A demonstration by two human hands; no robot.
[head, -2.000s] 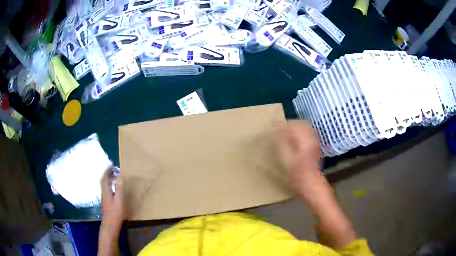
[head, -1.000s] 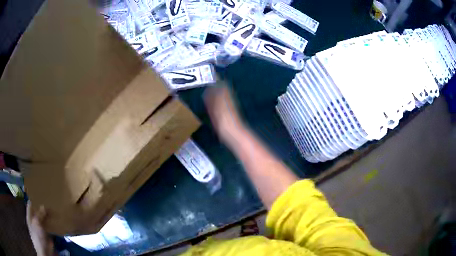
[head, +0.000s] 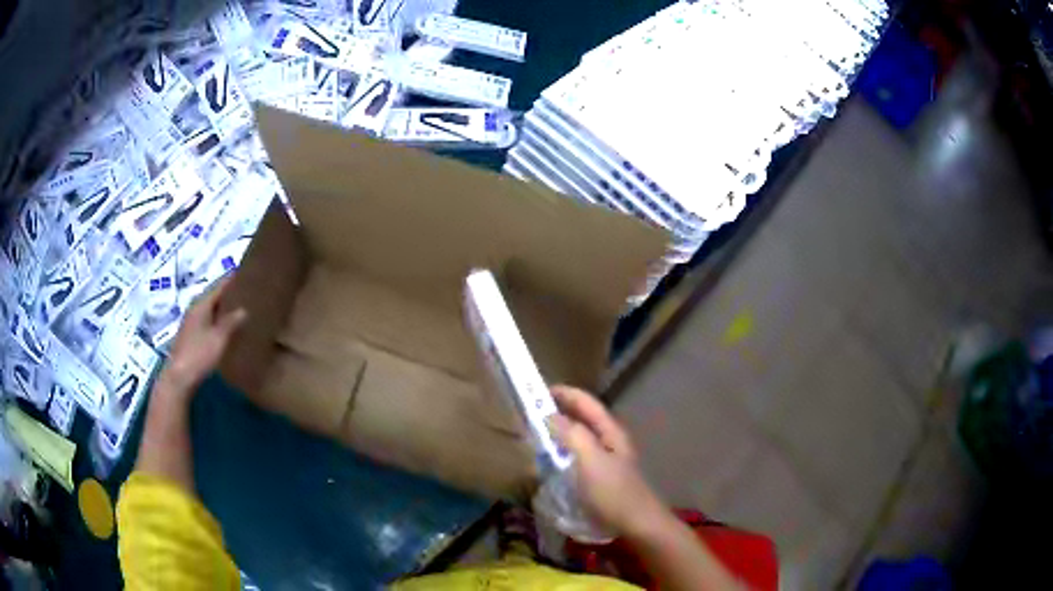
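Observation:
An open brown carton [head: 404, 173] stands on the dark green mat in front of me, its inside facing up and toward me, with no boxes seen in it. My left hand [head: 206, 335] holds the carton's left side wall. My right hand [head: 595, 456] grips a slim white retail cable box [head: 514, 358] in a clear poly bag, held upright on its narrow side over the carton's right part. The far end of the carton floor is partly hidden behind this box.
Loose bagged cable boxes [head: 150, 208] lie heaped at left and back. A nested white stack [head: 693, 104] stands at the back right, beside the carton. A yellow disc [head: 96, 508] and yellow strip [head: 40, 444] lie at left. A red stool [head: 722, 556] is below right.
The carton has turned from its side to open side up and moved right. My right hand has come back from the heap side and now holds a bagged cable box over it.

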